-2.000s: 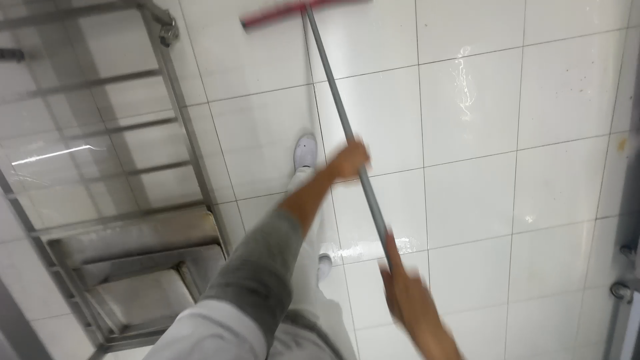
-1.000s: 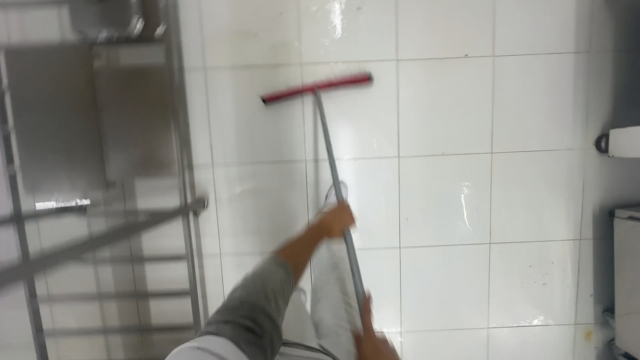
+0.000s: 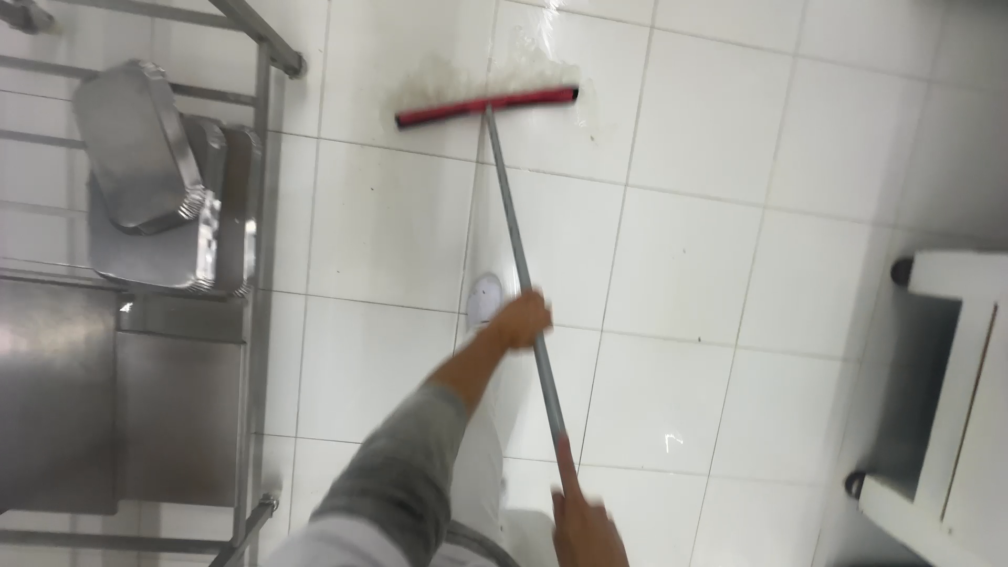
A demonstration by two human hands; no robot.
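Note:
A red floor squeegee head lies across the white floor tiles near the top middle, with greyish liquid on the tiles along its far side. From its middle a long grey handle runs down toward me. My left hand is wrapped round this handle about halfway along. Lower down, my right hand holds the handle's near part, with one finger stretched along it. The handle's near end is hidden by the right hand.
At the left stands a metal rack with metal pans and flat sheets. A white wheeled unit stands at the right. My white shoe is on the tiles beside the handle.
The view has shifted over the floor and rack; metal pans now show at the left. Both hands have stayed on the handle. Greyish liquid now shows beside the squeegee head.

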